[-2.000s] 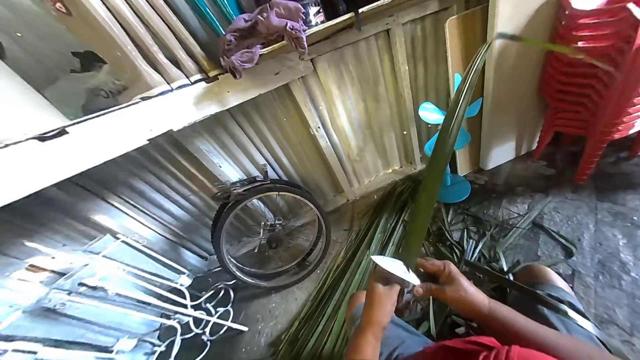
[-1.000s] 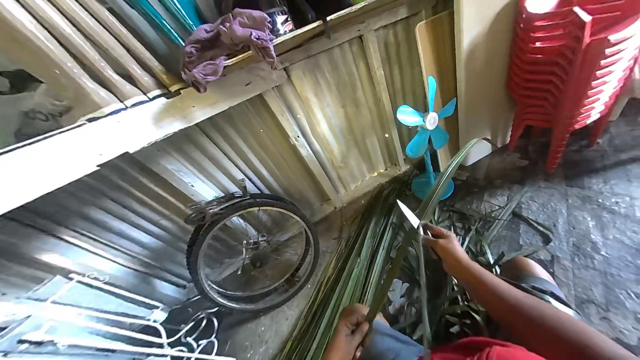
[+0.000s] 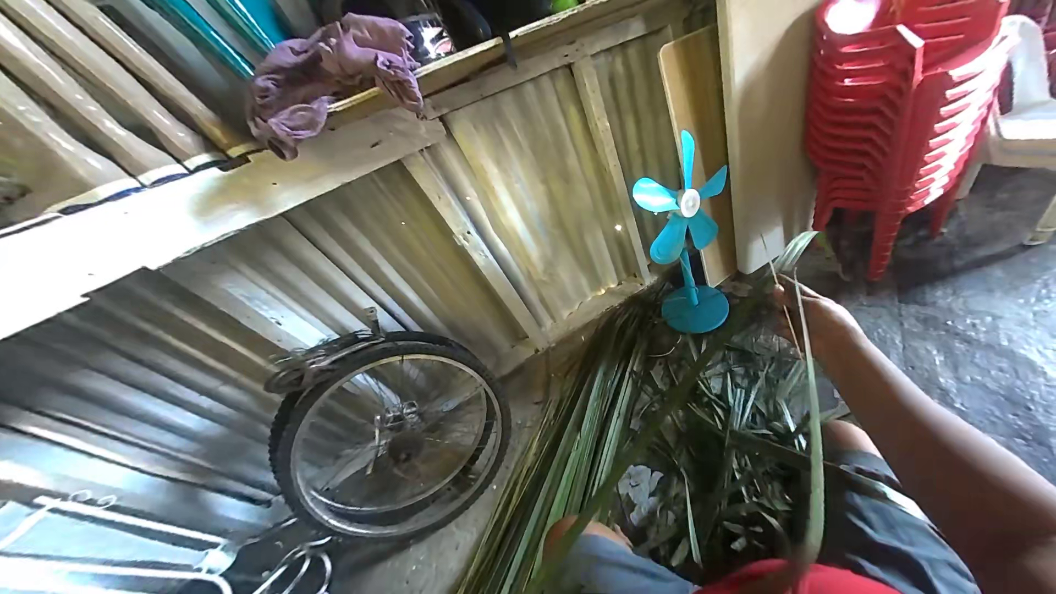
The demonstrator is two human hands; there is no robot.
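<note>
My right hand [image 3: 813, 318] is raised at the right, its fingers closed on a long green palm leaf near one end. The blurred blade of the leaf [image 3: 660, 421] runs from there down and left past my knee. A narrow strip [image 3: 815, 462] hangs from near the same hand toward my red shirt. No knife can be made out in the hand now. My left hand is out of view. Long palm leaves [image 3: 569, 445] lie in a bundle on the floor left of my legs, and cut leaf scraps [image 3: 734, 412] are heaped between my knees.
A blue fan [image 3: 695, 309] stands beyond the leaves, by the corrugated metal wall [image 3: 528, 181]. Bicycle wheels [image 3: 396, 437] lean at the left, near a white metal rack [image 3: 124, 536]. Stacked red plastic chairs [image 3: 899, 124] stand at the right; a purple cloth [image 3: 330, 78] hangs above.
My right hand has moved out to the right; the knife it held earlier is no longer visible. My left hand, on the leaf a second ago, has left the view.
</note>
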